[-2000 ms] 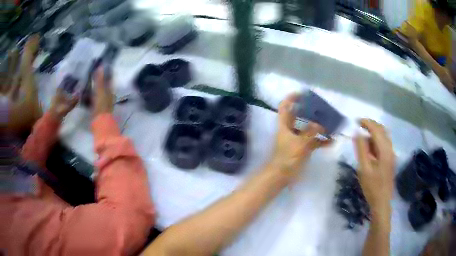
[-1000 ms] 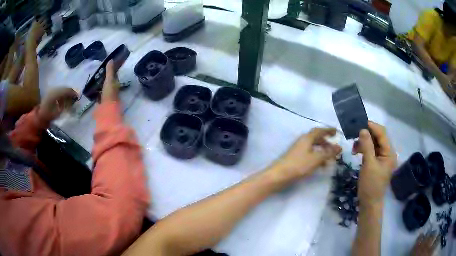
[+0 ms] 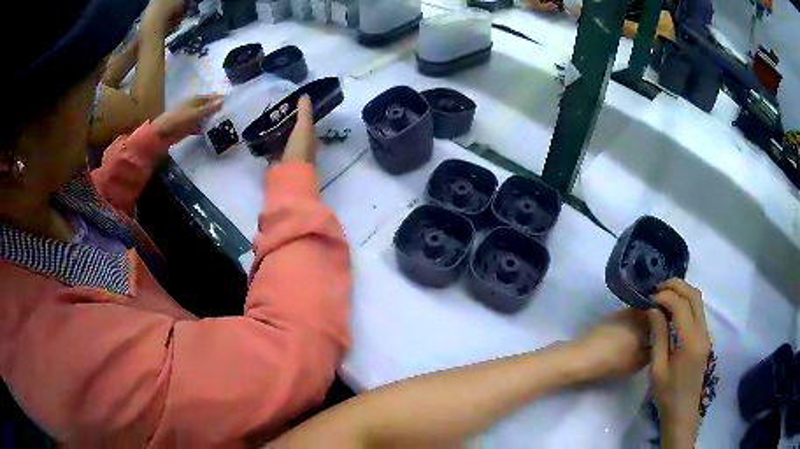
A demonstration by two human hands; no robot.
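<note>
A dark plastic housing [image 3: 647, 261] is at the right, its open side with the round hub facing me. My left hand [image 3: 625, 340] is below it, and its fingers are partly hidden behind my right hand, so its grip is unclear. My right hand [image 3: 682, 338] has its fingertips on the lower rim of the housing. A pile of small inserts [image 3: 708, 386] shows partly behind my right hand. Several housings [image 3: 509, 267] stand open side up in a group at the middle.
Two more housings [image 3: 397, 131] stand left of the green post [image 3: 599, 96]. Other housings [image 3: 767, 381] are at the right edge. A neighbouring worker in an orange top [image 3: 298, 263] holds a long dark part [image 3: 294, 114] at the left. Pale blocks with dark bases [image 3: 454, 39] are behind.
The view has swung left. The housing has turned from showing its flat outside to showing its open side. My left hand has come in beneath it, close to my right hand.
</note>
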